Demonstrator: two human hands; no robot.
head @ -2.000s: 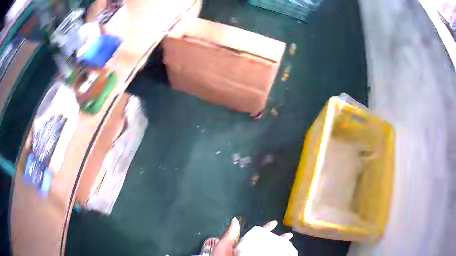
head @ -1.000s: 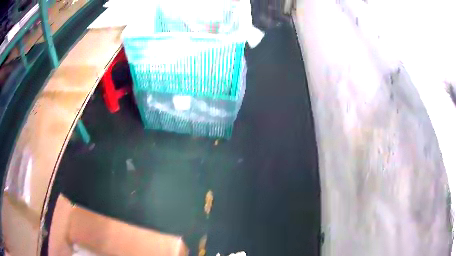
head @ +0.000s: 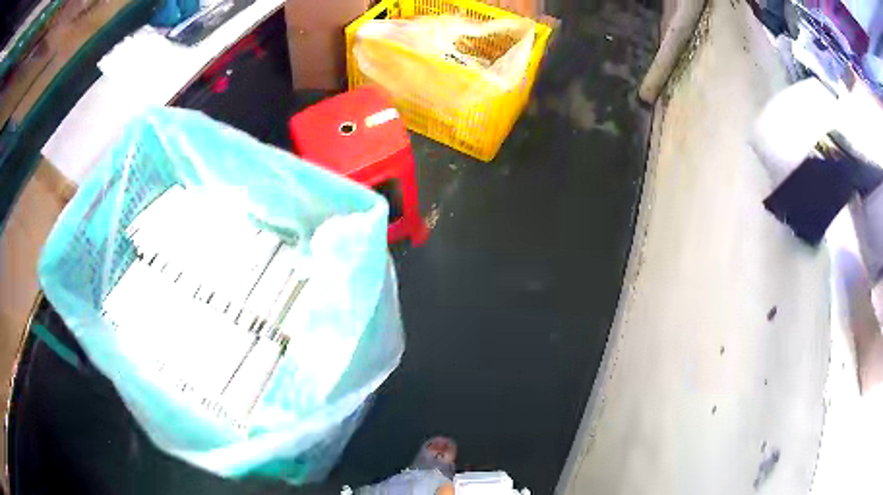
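Note:
A small white stacked block (head: 484, 483) shows at the bottom edge, cut off by the frame. A small bit of skin at its left side is my left hand (head: 446, 489), mostly out of the picture and holding the block. My right hand is not in view. A large crate lined with a translucent teal bag (head: 373, 338) stands at the left. Rows of white flat pieces (head: 184, 300) stand packed in it, overexposed; I cannot tell what they are.
A red plastic stool (head: 353, 135) stands behind the crate. A yellow slatted crate (head: 465, 121) with a cloudy bag is beyond it. A table edge (head: 24, 232) curves along the left. A pale wall or ledge (head: 716, 290) runs along the right, with a dark block (head: 811, 198) near it.
The view has moved along the aisle. The teal crate is now close at the left, and the red stool and another yellow crate have come into view. The cardboard carton has left view.

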